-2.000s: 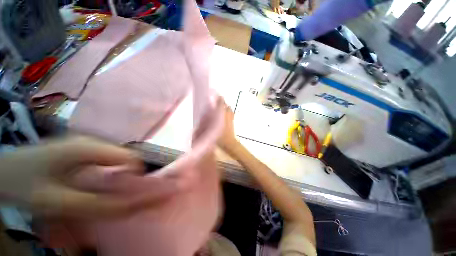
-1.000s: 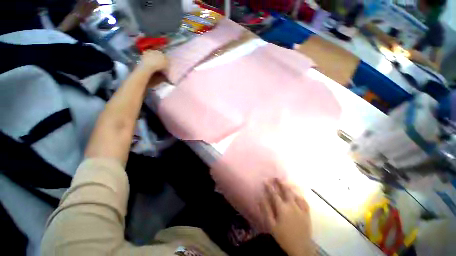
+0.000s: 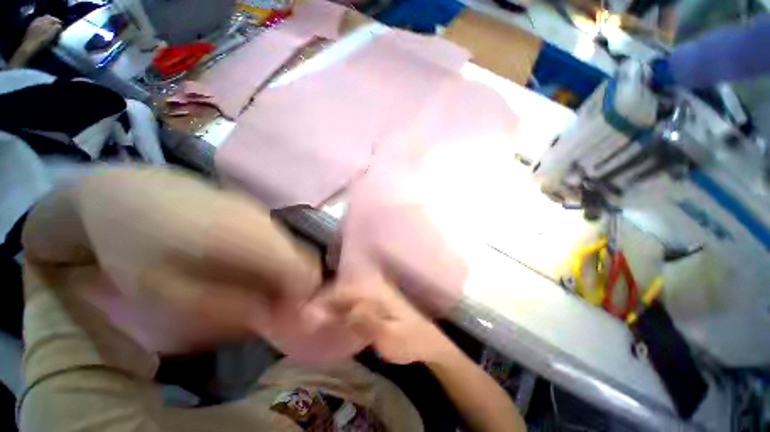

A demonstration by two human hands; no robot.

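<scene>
A pale pink cut panel lies over the table's front edge, washed out by lamp glare near the needle. My right hand is at the lower middle, fingers closed on pink cloth in front of the table edge. My left hand is strongly blurred and meets the right hand's fingers. Pink cloth also shows below it, apparently in its grip; its fingertips are unclear. A wide pink panel pile lies left of the worked panel. The presser foot area is under the machine head, with no hand at it.
Yellow and red snips and a black flat case lie right of the needle. Red handles and narrow pink pieces are at far left. Black-and-white cloth is heaped at left. Another person's hand shows at upper left.
My left hand has come back from the narrow pink pieces by the red handles to my right hand. My right hand has left the panel's top and moved to the cloth before the table edge.
</scene>
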